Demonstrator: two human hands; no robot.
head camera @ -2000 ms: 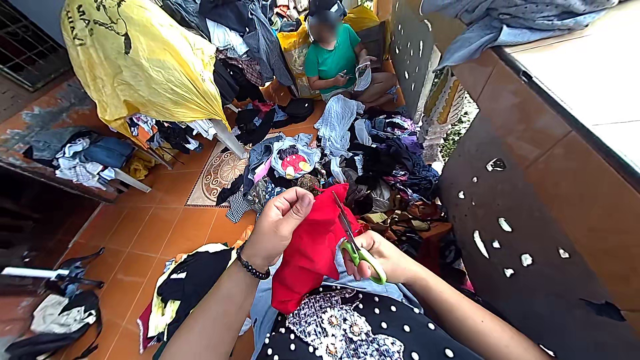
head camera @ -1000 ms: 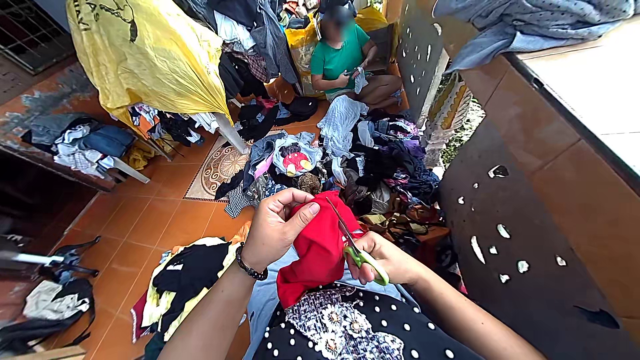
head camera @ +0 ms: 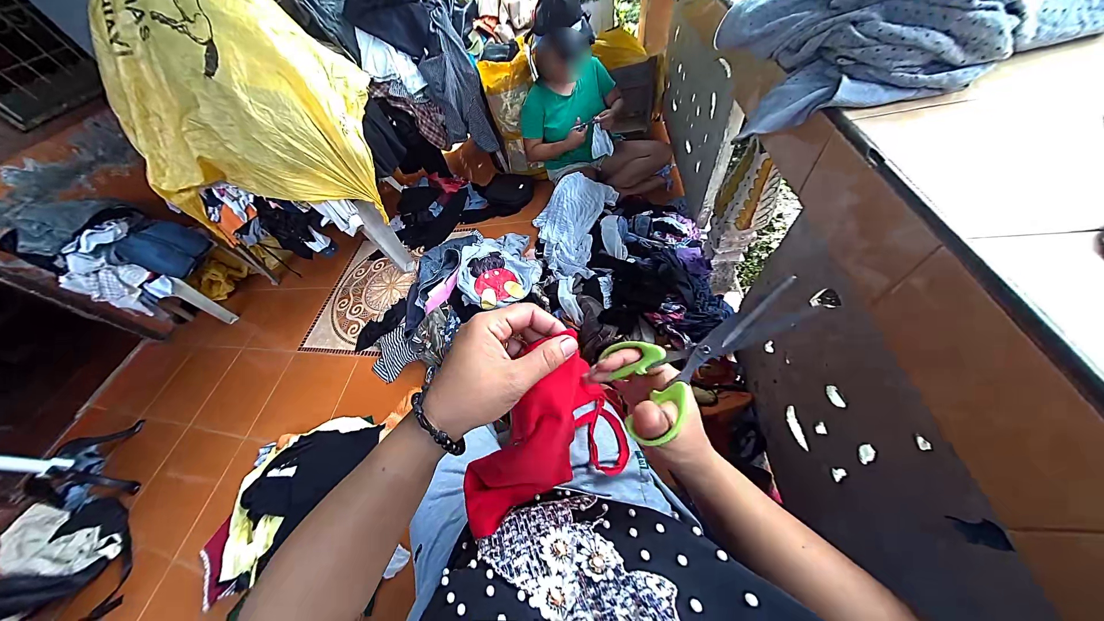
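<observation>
My left hand [head camera: 500, 371], with a dark beaded bracelet at the wrist, pinches the top edge of a red cloth [head camera: 543, 431] between thumb and fingers. The cloth hangs over my lap, and a thin red strip loops at its right side. On the right, my right hand [head camera: 660, 414] has its fingers through the green handles of a pair of scissors [head camera: 707, 352]. Their blades point up and right, away from the cloth, and look blurred and parted. Beneath the cloth lie light blue fabric and a black polka-dot garment [head camera: 681, 561] with white flowers.
Piled clothes [head camera: 655, 267] cover the floor ahead, where a person in a green shirt [head camera: 565, 108] sits holding cloth. Another clothes heap [head camera: 302, 483] lies at lower left. A yellow sheet [head camera: 259, 95] drapes at upper left. A tiled ledge [head camera: 1000, 181] borders the right.
The scissors have swung from the red cloth's edge out to the right, their blades now clear of it. A red strip now loops beside the cloth. My left hand still grips the cloth.
</observation>
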